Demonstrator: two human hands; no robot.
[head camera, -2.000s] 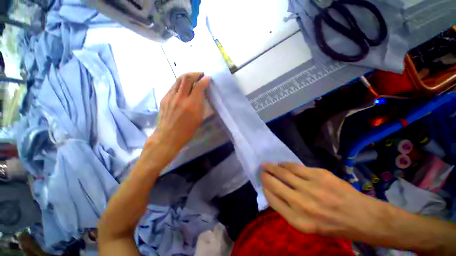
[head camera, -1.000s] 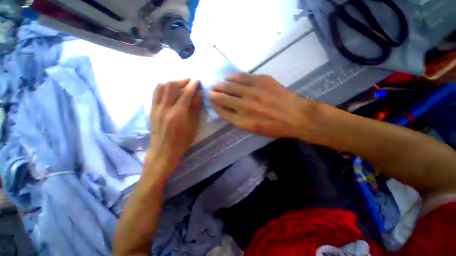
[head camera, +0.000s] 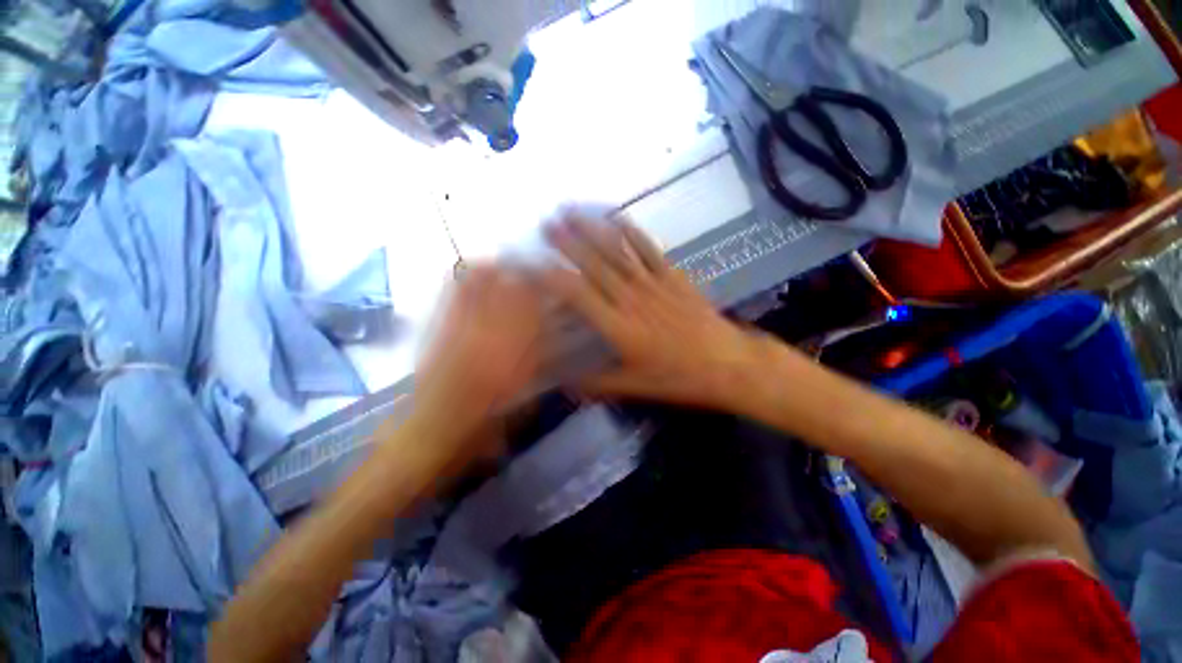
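Observation:
My left hand (head camera: 486, 339) and my right hand (head camera: 635, 301) are close together at the front edge of the white machine table, both blurred. A pale light-blue piece (head camera: 570, 231) shows only in part at the fingertips; the hands hide the rest. The fingers bend over it, the right hand's fingertips on top of it. The sewing machine head (head camera: 434, 78) stands above and behind the hands; its needle area is too bright to make out.
Bundles of light-blue pieces (head camera: 143, 427) lie at left, one tied round its waist. Scissors (head camera: 830, 153) rest on grey-blue cloth (head camera: 907, 97) at right. A blue bin (head camera: 1089, 339) and a red-orange basket (head camera: 992, 272) stand beyond. Pale pieces (head camera: 551, 479) lie below the table edge.
My right hand has moved from the strip's lower end up to the table edge beside my left hand. The strip, earlier stretched between the hands, is now mostly hidden. The view has shifted.

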